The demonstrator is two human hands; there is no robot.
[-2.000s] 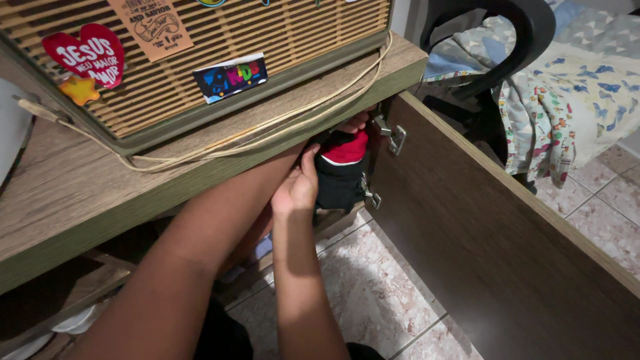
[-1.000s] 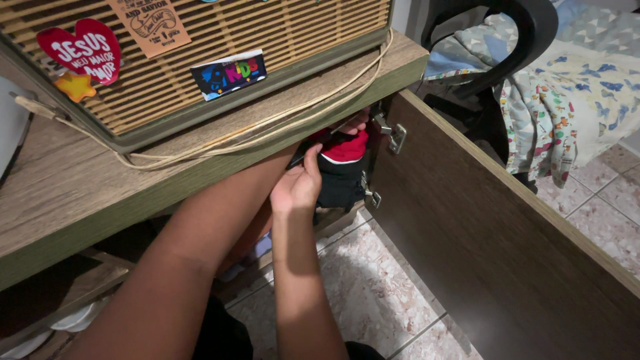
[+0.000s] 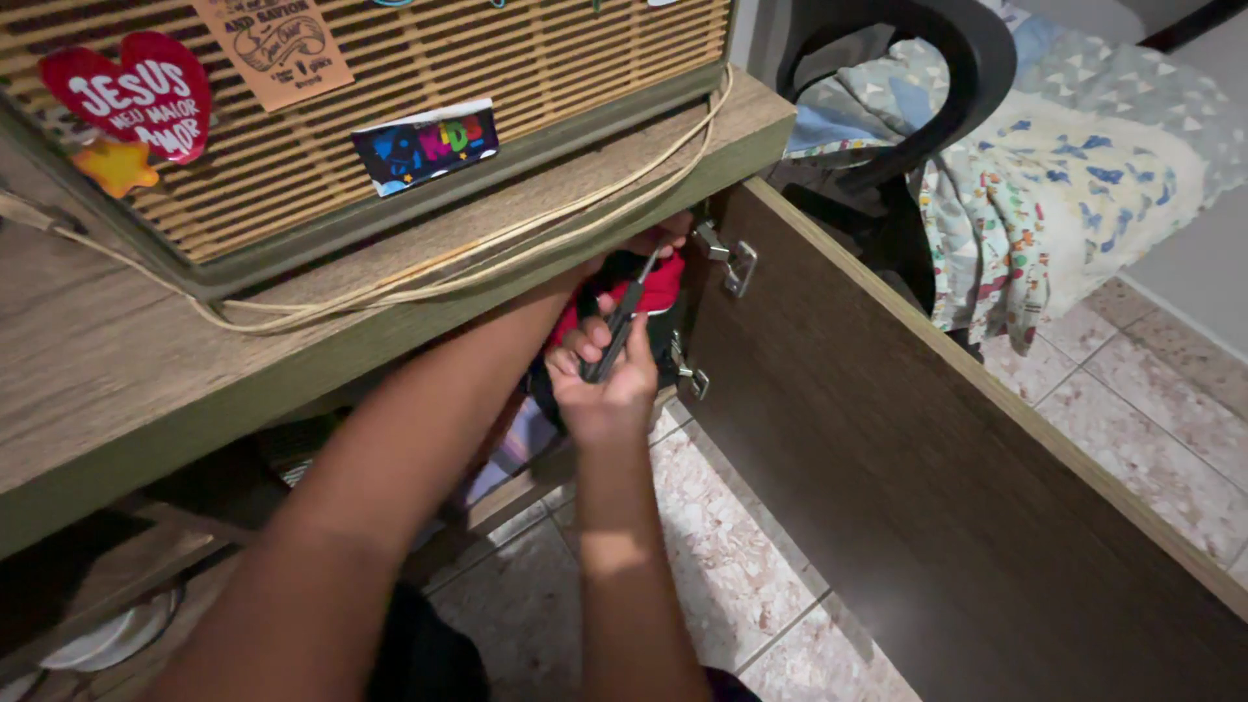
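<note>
My right hand (image 3: 609, 375), palm up, is closed around the dark handle of a slim screwdriver (image 3: 624, 327). Its thin metal shaft points up toward the fingers of my left hand (image 3: 671, 236). That hand reaches under the cabinet top beside the upper hinge (image 3: 726, 255) of the open wooden door (image 3: 936, 458); most of it is hidden, and whether it holds anything does not show. Lower on the same door edge sits a second metal hinge (image 3: 690, 369). Red and black fabric (image 3: 663, 283) lies inside the cabinet behind my right hand.
A vintage-style radio or speaker (image 3: 292, 146) with stickers stands on the cabinet top (image 3: 107, 361), a pale cord (image 3: 458, 292) in front of it. At right are a black chair (image 3: 985, 58) and patterned cloths (image 3: 1072, 175). Dishes (image 3: 117, 629) sit on the lower shelf, lower left.
My right hand has moved lower and turned its palm up, and the screwdriver in it now shows plainly. My left hand stays near the upper hinge.
</note>
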